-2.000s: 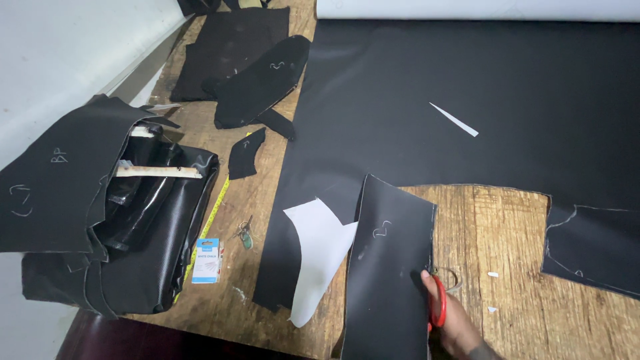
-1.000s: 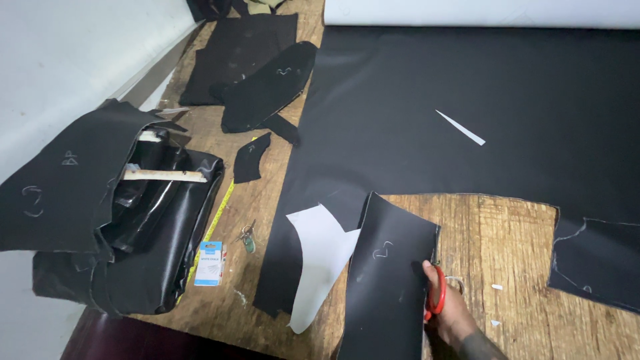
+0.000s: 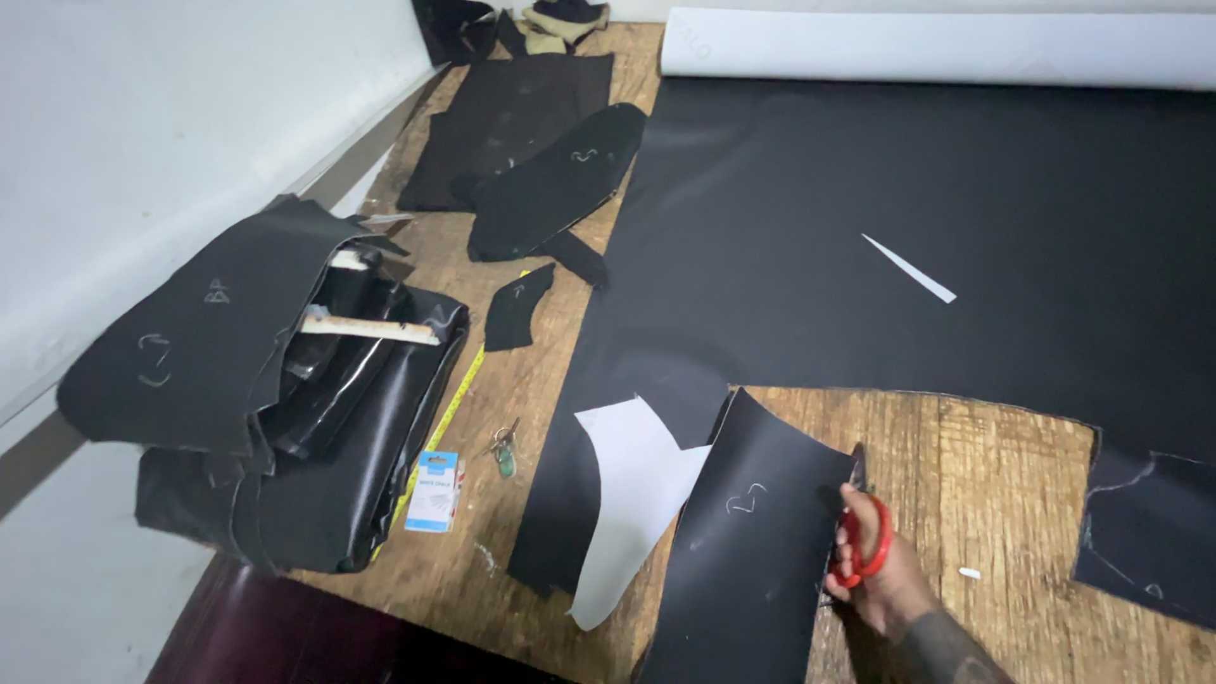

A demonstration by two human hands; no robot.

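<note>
My right hand [image 3: 879,570] grips red-handled scissors [image 3: 866,543] at the right edge of a cut black leather-like piece [image 3: 750,551] that bears chalk marks. The blades point up along that edge and partly show past its upper right corner. My left hand is not in view. Left of the piece lies a white, curved pattern-shaped sheet [image 3: 632,494], its narrow tip against the black piece. Both overlap the large black sheet [image 3: 807,209], on which a thin white sliver [image 3: 909,269] rests. A chalk-outlined part of the sheet [image 3: 1149,532] lies at the right.
A white roll [image 3: 931,47] spans the back. Folded black material [image 3: 323,475] is stacked at the left, near a yellow tape measure [image 3: 461,394], a chalk packet [image 3: 432,491] and a keyring [image 3: 503,454]. Cut black pieces [image 3: 560,180] lie behind. A white chalk bit [image 3: 969,573] is on the wooden table.
The scissors and my right hand have shifted up along the right edge of the marked black piece; the blade now shows beside its upper corner.
</note>
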